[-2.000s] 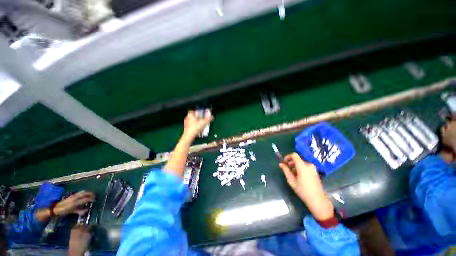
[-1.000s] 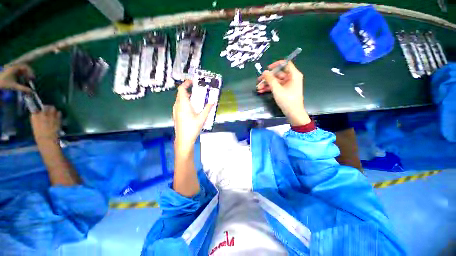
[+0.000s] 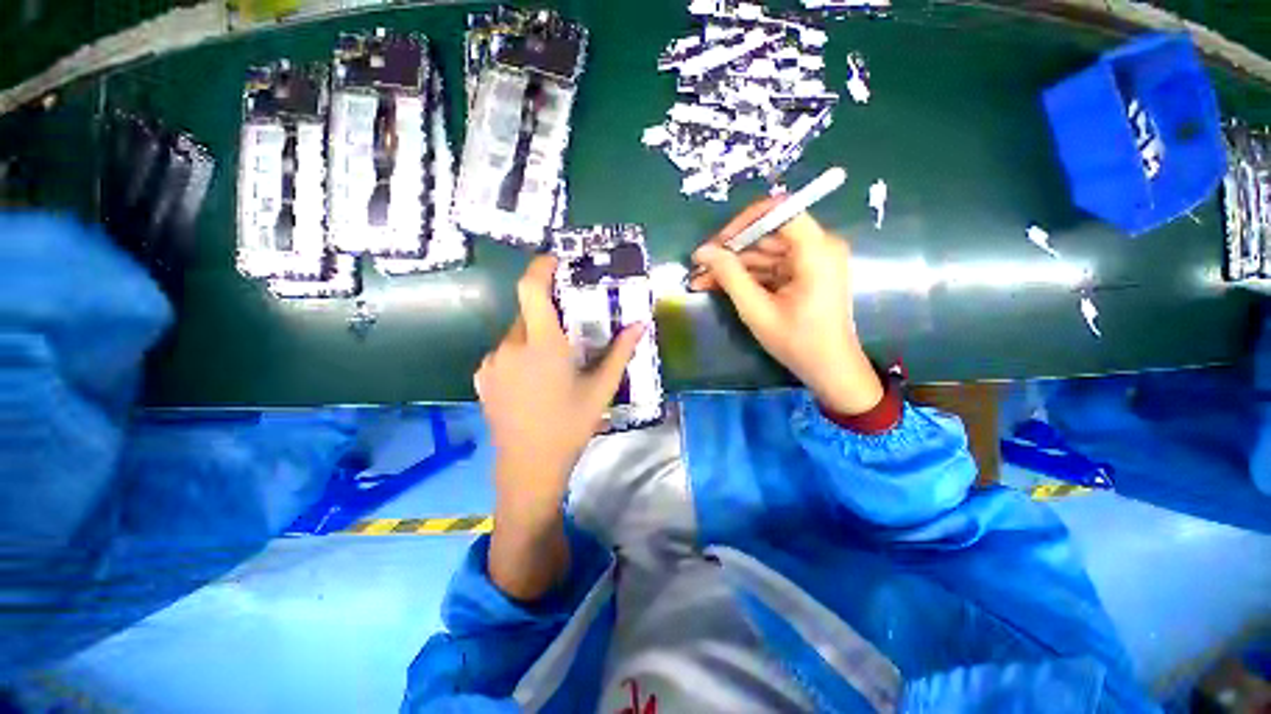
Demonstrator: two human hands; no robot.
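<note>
My left hand (image 3: 547,377) holds a silver-white phone frame (image 3: 636,349) at the bench's near edge, its dark section at the far end. My right hand (image 3: 788,293), just right of the frame, holds a slim pale pen-like tool (image 3: 806,207). A small white piece (image 3: 671,279) shows at the right fingertips, between hand and frame; whether it is gripped is unclear. A pile of white and dark flex parts (image 3: 746,98) lies beyond the right hand.
Overlapping phone frames (image 3: 378,154) lie left of the pile, with dark slim pieces (image 3: 151,181) further left. A blue bin (image 3: 1101,140) stands right, holding small pieces. Loose flex parts (image 3: 877,202) lie between. More frames (image 3: 1249,202) lie far right. Another person's blue sleeve (image 3: 84,335) is at left.
The view has shifted down and closer. Since two seconds ago my left hand has come back from the far green surface and holds a frame near me. My right hand is now closer to it.
</note>
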